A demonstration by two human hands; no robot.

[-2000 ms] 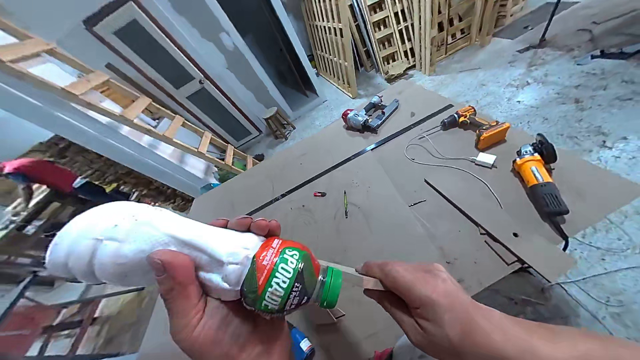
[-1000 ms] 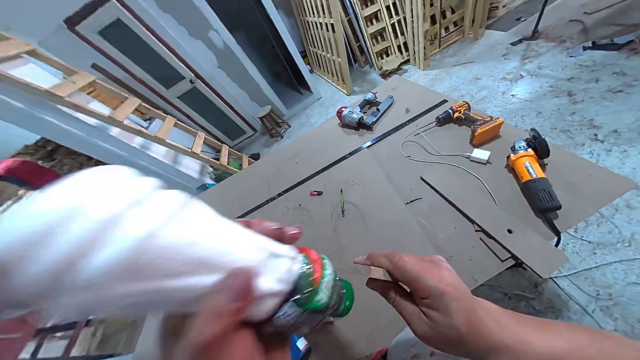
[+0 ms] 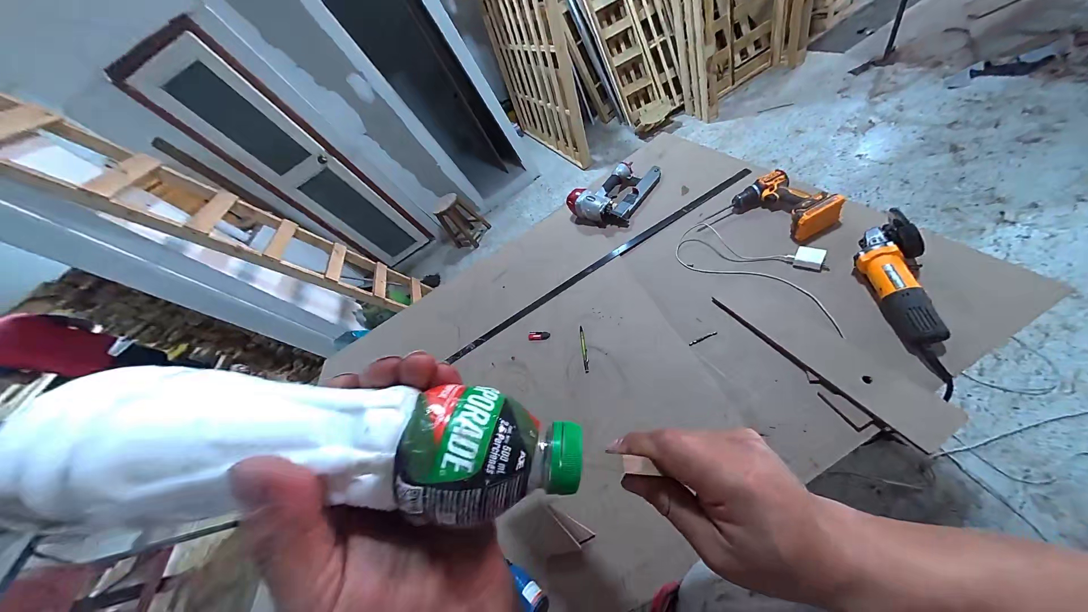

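Note:
My left hand grips a plastic Sporade bottle together with a long white form; whether the form is a wrapping or a separate piece I cannot tell. The bottle lies sideways, its green screw cap pointing right. Just right of the cap, my right hand pinches a small flat piece of wood or card between thumb and fingers, apart from the cap. Beyond the hands, a pencil and a small red item lie on a brown board.
On the board lie a pneumatic nailer, a long dark metal strip, an orange cordless drill, a white charger with cable and an angle grinder. A wooden ladder slants at left; a stool stands by the door.
The small piece in my right hand touched or nearly touched the cap two seconds ago; now a gap separates them. The white form and bottle have shifted within the view.

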